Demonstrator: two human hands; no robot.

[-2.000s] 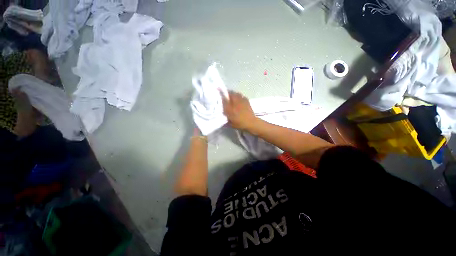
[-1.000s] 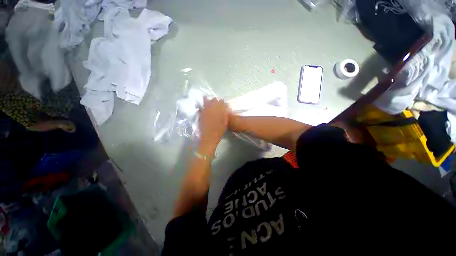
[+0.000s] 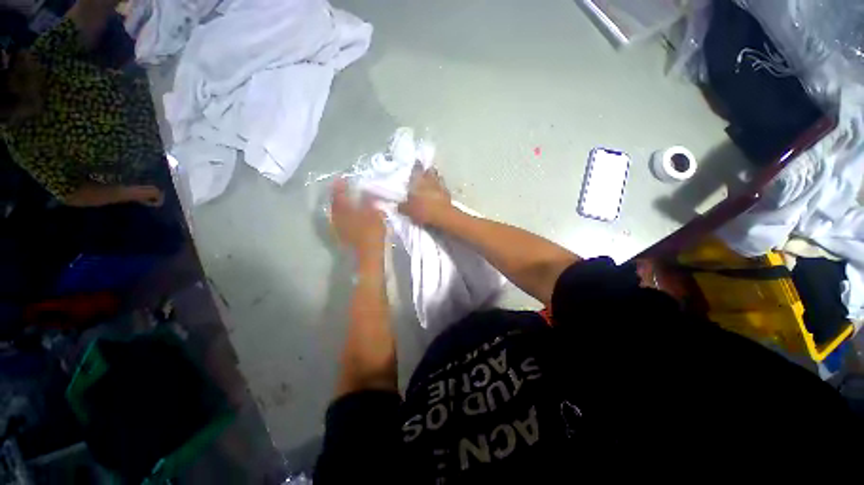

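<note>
A white garment (image 3: 436, 265) lies bunched on the table before me, its lower part hanging towards my body. Clear shiny film glints at its upper left, partly hidden by my hands. My left hand (image 3: 355, 216) is blurred at the garment's left side; I cannot tell whether its fingers hold the cloth or film. My right hand (image 3: 426, 197) grips the white cloth near its upper part.
A phone (image 3: 603, 185) with a bright screen and a white roll (image 3: 674, 165) lie at the right. White garments (image 3: 256, 85) lie at the upper left. A person's arm (image 3: 114, 195) is at the left. A yellow crate (image 3: 805, 332) and dark garment (image 3: 753, 85) are at the right.
The white cloth that lay flat right of my hands is now bunched under them and extends towards me. My hands have moved apart. The person's arm at left has moved up.
</note>
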